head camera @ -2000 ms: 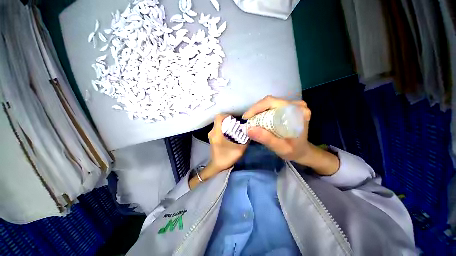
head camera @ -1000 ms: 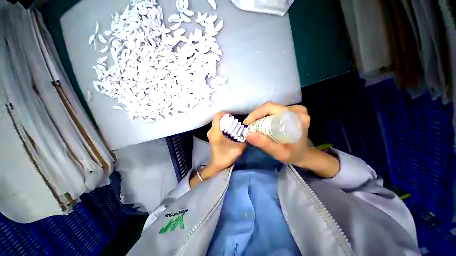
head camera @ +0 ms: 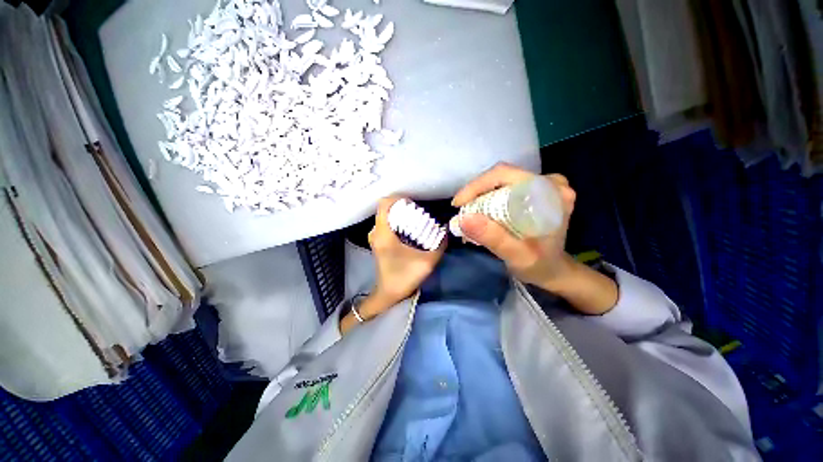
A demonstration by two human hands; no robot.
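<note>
My left hand (head camera: 397,262) grips a short white bundle (head camera: 416,225) with a ridged face turned up, just off the board's near edge. My right hand (head camera: 523,239) holds a whitish squeeze bottle (head camera: 510,209) with a printed label, tilted, its base up and its narrow tip pointing left at the bundle. A small gap shows between the tip and the bundle's lower right end. Many small white leaf-shaped pieces (head camera: 280,117) lie in a loose pile on the board. My left fingertips are partly hidden behind the bundle.
The pale board (head camera: 460,99) lies on a green bench top (head camera: 577,72). Layered sheets (head camera: 99,235) stand at left, and more sheet stacks (head camera: 668,81) at upper right. Blue crates (head camera: 749,262) flank both sides. A white sheet or bag (head camera: 262,307) hangs below the board.
The bottle in my right hand has moved slightly right and up, and its tip has come away from the bundle. The board and pile sit slightly higher and further left in view.
</note>
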